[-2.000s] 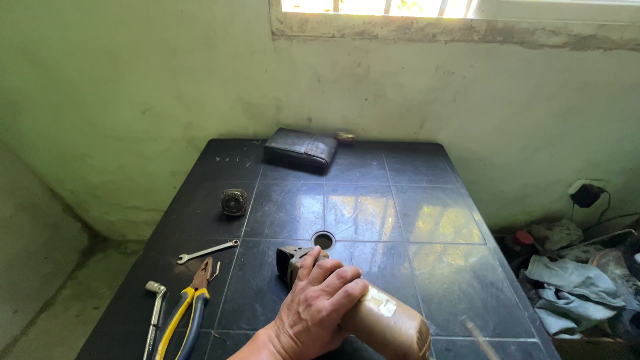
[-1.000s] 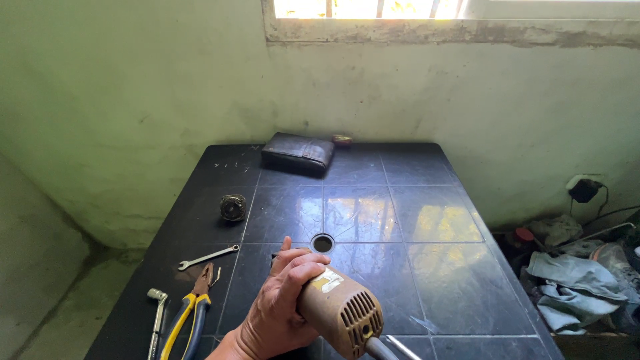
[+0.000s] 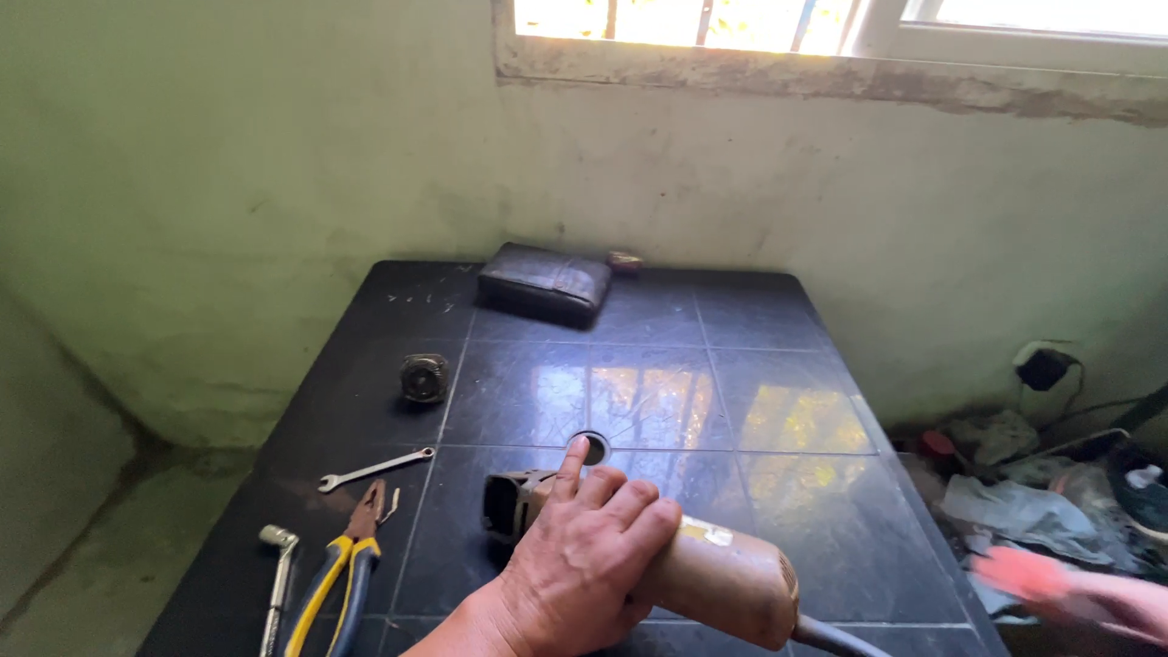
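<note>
My left hand (image 3: 589,557) grips the body of a corded power tool (image 3: 730,579), brownish and worn, lying slantwise over the black table (image 3: 821,511). Its dark open head end (image 3: 506,506) points left, and its cord leaves the vented rear at lower right. The index finger reaches to the edge of the table's round hole (image 3: 595,447). Blurred, my right hand (image 3: 1027,575) is off the table's right edge, above the piled cloths; whether it holds anything does not show. Left of the tool lie combination pliers (image 3: 351,575) with yellow and dark blue handles, a combination wrench (image 3: 376,469) and a socket wrench (image 3: 278,589).
A small dark metal part (image 3: 423,379) stands on the table's left half. Against the wall lie a black case (image 3: 546,283) and a small reddish object (image 3: 624,263). Right of the table are heaped cloths (image 3: 1022,516), below a wall outlet with a black plug (image 3: 1045,368).
The power tool's vented rear pointed toward me one second ago; now the tool lies slantwise with its head to the left. My right hand has come into view at the right.
</note>
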